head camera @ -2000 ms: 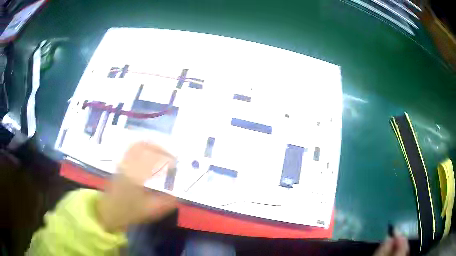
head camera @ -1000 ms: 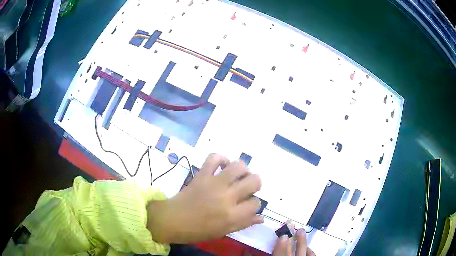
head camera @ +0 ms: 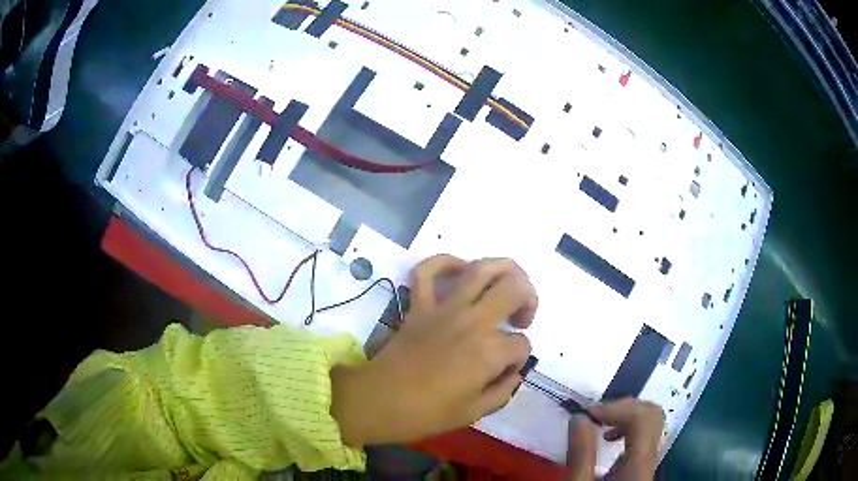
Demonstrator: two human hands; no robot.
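Observation:
The white back plate point(head camera: 508, 216) lies tilted on the red foam pad point(head camera: 179, 277). My left hand point(head camera: 437, 352) lies on its lower middle with bent fingers; whether it grips anything is hidden. My right hand point(head camera: 616, 437) is at the lower right edge, cut off by the picture's bottom, with fingertips closed on a dark tape piece point(head camera: 572, 406) at the thin wire point(head camera: 541, 383). The wire also loops loosely left of my left hand. A dark red ribbon cable point(head camera: 329, 150) and a multicolour wire harness point(head camera: 405, 58) are taped on the plate.
A dark rectangular module point(head camera: 218, 122) sits at the plate's left and another point(head camera: 638, 362) at the right. On the green bench point(head camera: 743, 343) lie a black tape strip with yellow edges point(head camera: 788, 385) and a yellow strip point(head camera: 811, 442). A white-edged band point(head camera: 58, 70) is at the upper left.
My left hand has come down onto the plate and moved right. My right hand has come in from the far right to the wire with the tape piece. The view has shifted closer.

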